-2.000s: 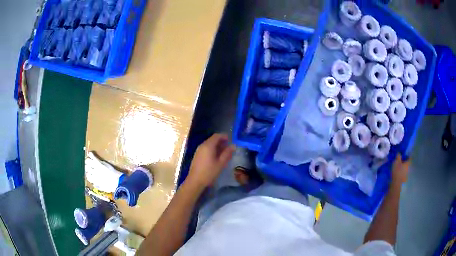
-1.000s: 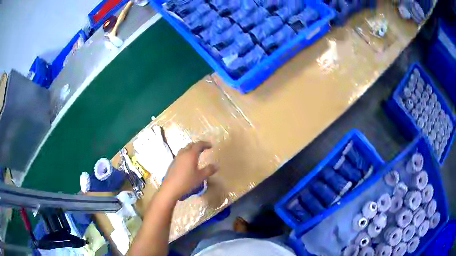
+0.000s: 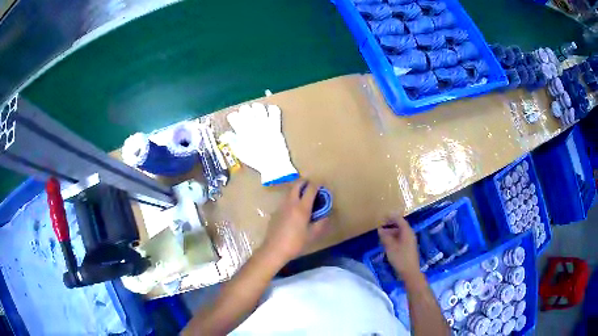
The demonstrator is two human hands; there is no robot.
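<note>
My left hand [image 3: 294, 220] is around a dark-blue hollow body [image 3: 322, 204] at the bench's front edge; its open end shows beside the fingers. My right hand [image 3: 398, 244] is over the near edge of a blue crate of blue bodies [image 3: 433, 244], fingers bent; a dark spot shows between the fingertips, and I cannot tell if it is a held thing. White ruffled rings [image 3: 492, 307] lie in a lined blue crate at the lower right. Two blue bodies with white ends [image 3: 177, 147] stand side by side at the bench's left.
A white glove [image 3: 262, 141], wrenches [image 3: 211, 157] and a yellow item [image 3: 229, 156] lie on the bench. A press with a red handle [image 3: 58, 210] is at left. A full blue crate [image 3: 419, 105] straddles bench and green belt [image 3: 197, 59]. A red stool [image 3: 565, 283] is at right.
The view has swung toward the press. My left hand, earlier empty beside the crates, has closed around the blue body on the bench. My right hand has left the ring crate's rim.
</note>
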